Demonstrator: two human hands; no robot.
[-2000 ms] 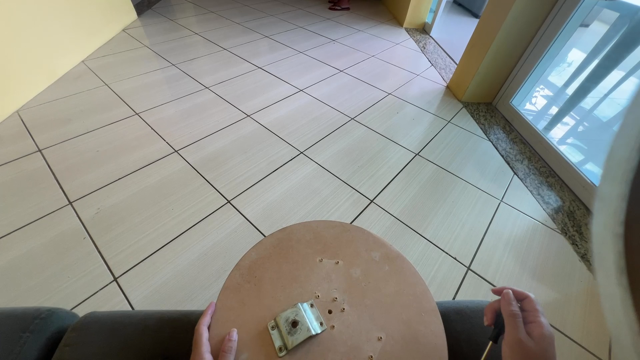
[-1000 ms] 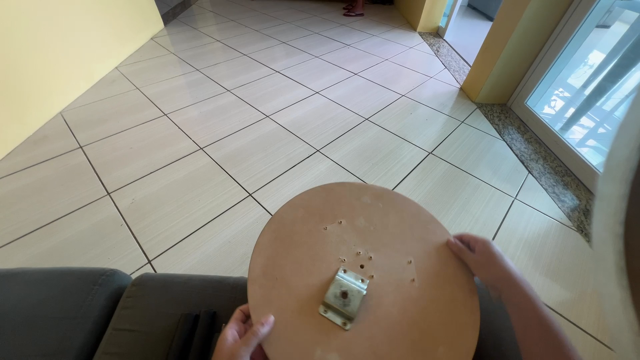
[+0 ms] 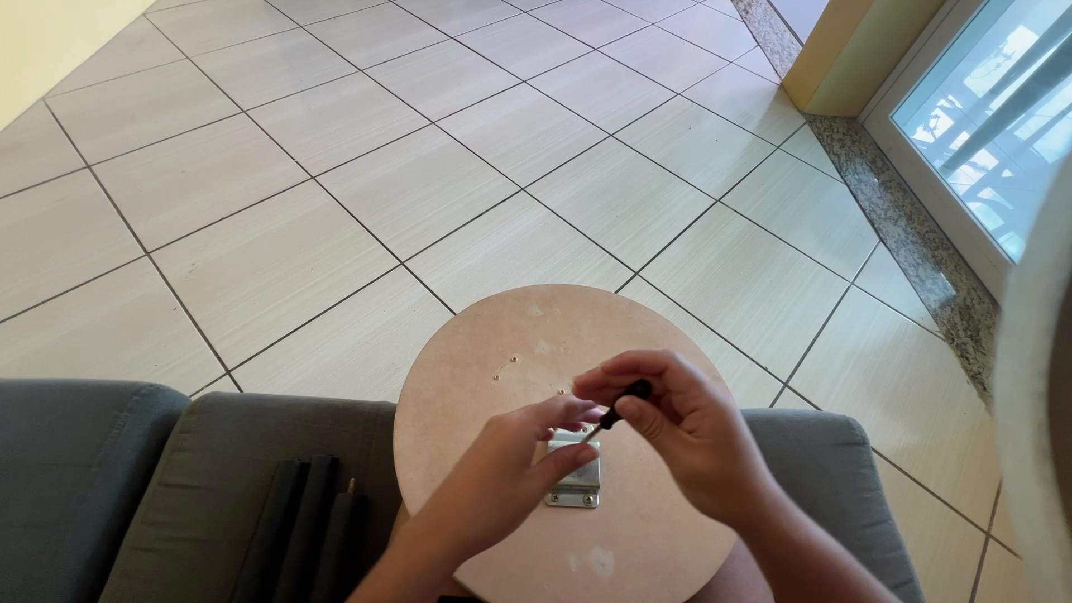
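Note:
A round wooden board (image 3: 469, 402) with several small holes lies over my lap. Near its middle sits a metal bracket (image 3: 574, 473), with screws showing at its near edge. My right hand (image 3: 670, 419) grips the black handle of a small screwdriver (image 3: 626, 403), which slants down to the left toward the bracket's far edge. My left hand (image 3: 536, 452) is over the bracket, its thumb and fingers around the screwdriver's shaft near the tip. Whether the fingers pinch the shaft or a screw is hidden.
Grey cushions (image 3: 251, 427) are on both sides of the board. Several dark cylindrical legs (image 3: 310, 519) rest on the left cushion. Beyond is a tiled floor (image 3: 377, 193), with a glass door (image 3: 988, 117) at the right and a pale curved edge (image 3: 1030, 377) close by.
My right hand has left the board's right edge and is over its middle with the screwdriver. My left hand has moved from the board's left edge to the bracket.

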